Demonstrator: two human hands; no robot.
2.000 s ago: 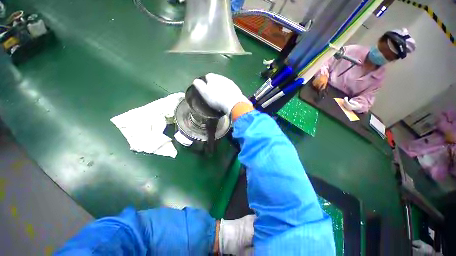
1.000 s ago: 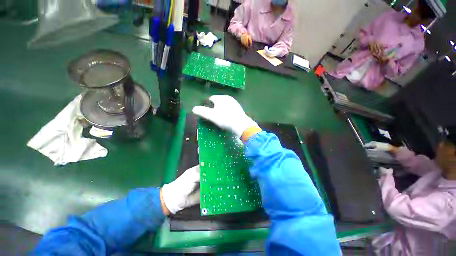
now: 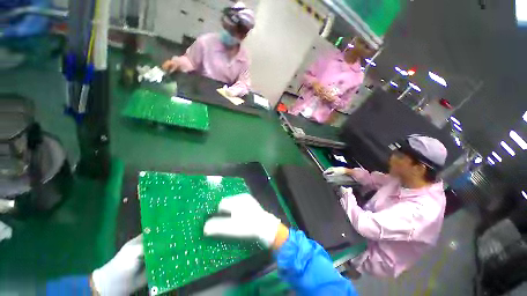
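A green printed circuit board (image 3: pixel 179 225) with silvery solder dots lies face up over the black pad (image 3: pixel 130 199), slightly turned. My left hand (image 3: pixel 120 270), white-gloved, grips the board's lower left edge; its fingers are partly hidden behind the edge. My right hand (image 3: pixel 245 222), white-gloved and blurred, is over the right part of the board, palm down. Whether it holds a brush under the fingers cannot be told.
Another green board (image 3: pixel 167 111) lies beyond the pads. A second black pad (image 3: pixel 312 202) is to the right. The blurred metal dispenser (image 3: pixel 43 165) and a dark post with marker pens (image 3: pixel 86 87) are at left. Three people in pink smocks sit across and beside the conveyor rails (image 3: pixel 315 139).
The view has swung right. My right hand has moved from the metal dispenser to the board's far edge, then down over its face. My left hand has come to the board's left edge.
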